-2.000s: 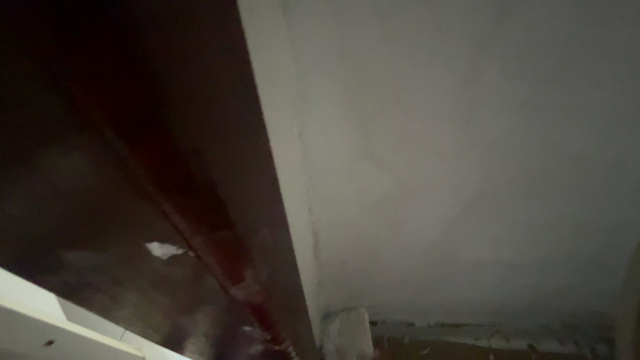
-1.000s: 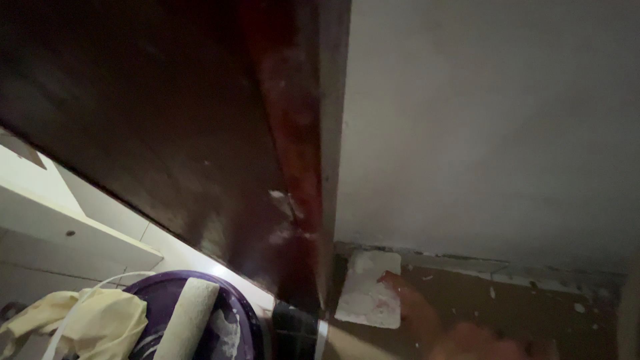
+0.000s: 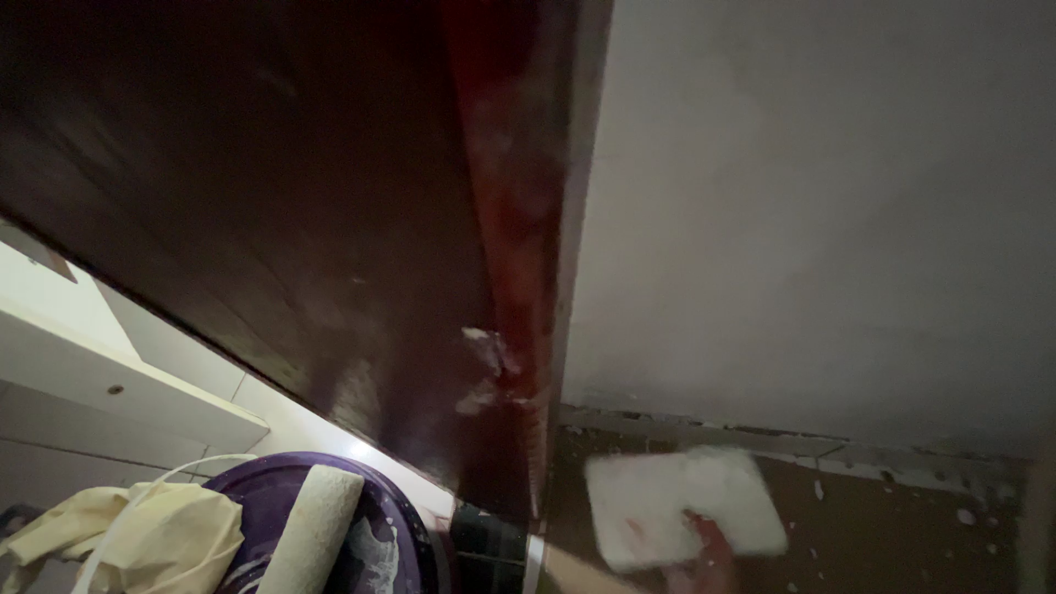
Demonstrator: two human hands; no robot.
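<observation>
My right hand [image 3: 705, 561] is at the bottom edge, right of centre, blurred and partly cut off. Its fingers are on a white rectangular plate [image 3: 676, 491], which looks like a flat spreader and is tilted over the brown floor. The plate is near the foot of a grey-white wall [image 3: 808, 231]. My left hand is out of view. At the lower left, a paint roller with a pale, rough sleeve [image 3: 318, 528] lies across a purple bucket [image 3: 256, 495] with white smears inside.
A dark red-brown wooden door or panel [image 3: 313, 206] with white smears crosses the left and middle. A cream cloth or glove [image 3: 181, 528] hangs at the bucket, by its white handle. A white board [image 3: 115, 388] is at the far left. White specks dot the brown floor [image 3: 874, 528].
My right hand, beside the white plate a second ago, now has its fingers on it, and the plate's tilt has changed. The view has shifted since two seconds ago, bringing the bucket and roller in.
</observation>
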